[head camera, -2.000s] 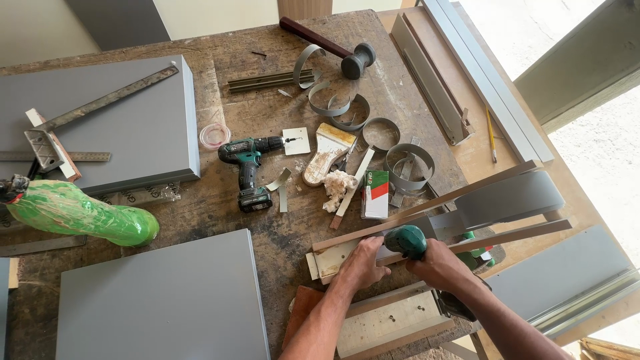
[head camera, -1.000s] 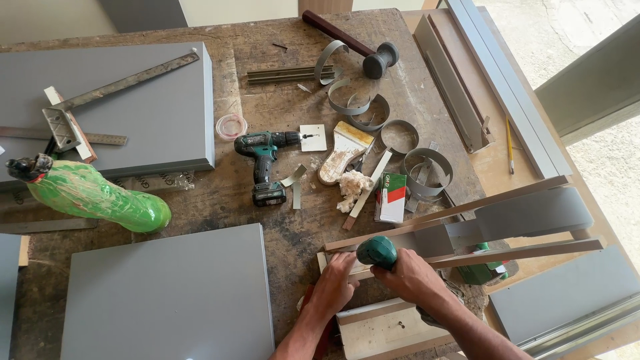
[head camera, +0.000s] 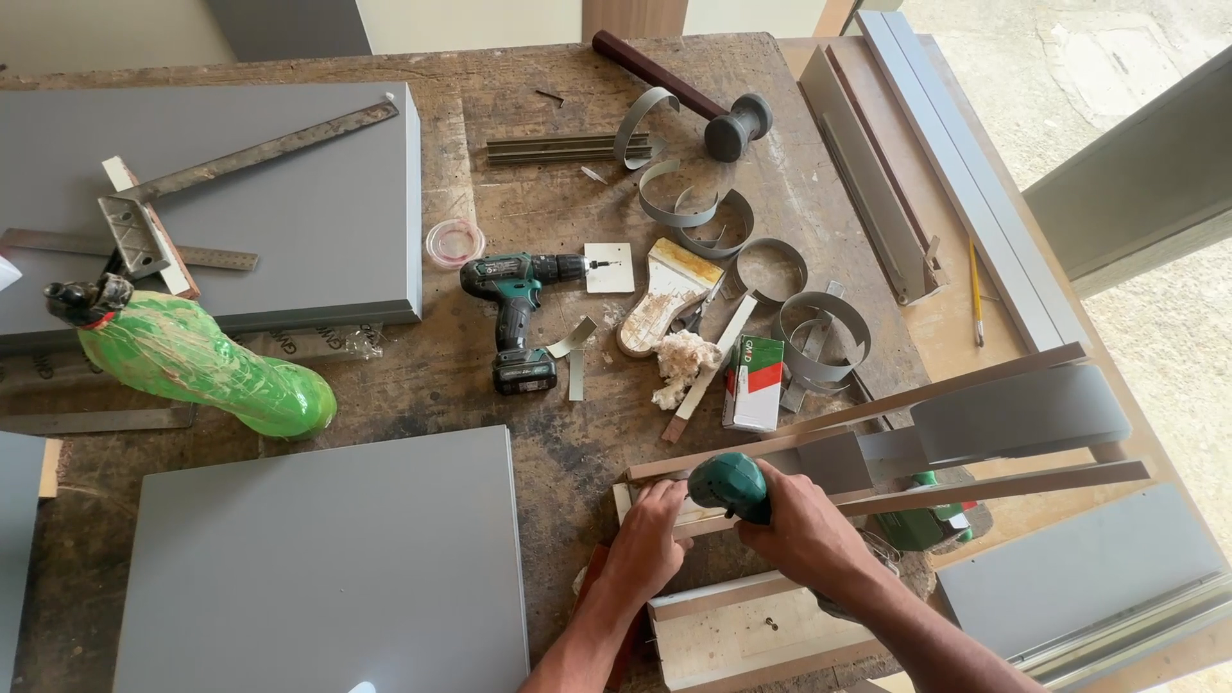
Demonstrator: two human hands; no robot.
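My right hand (head camera: pixel 804 529) grips a teal power drill (head camera: pixel 730 484), seen from its rear end, above the near end of a long narrow wood-and-grey-panel assembly (head camera: pixel 991 486). The drill's tip is hidden. Close to its left, my left hand (head camera: pixel 650 539) rests with bent fingers on the end of that assembly; whether it holds a small part cannot be told. A pale wooden piece with screws (head camera: pixel 760 630) lies just below the hands. A white, red and green box (head camera: pixel 754 383) stands above them, beside a narrow wood strip (head camera: pixel 710 368).
A second cordless drill (head camera: pixel 510 313) lies mid-bench near a wide brush (head camera: pixel 669 296), rolled edge-banding strips (head camera: pixel 823 337) and a mallet (head camera: pixel 736 127). Grey panels (head camera: pixel 327 568) fill the left, with a green bottle (head camera: pixel 212 361) and a square (head camera: pixel 140 236). A pencil-like brush (head camera: pixel 976 294) lies right.
Since the first frame, my left hand and the drill in my right hand have moved slightly along the assembly's near end. The view has shifted a little.
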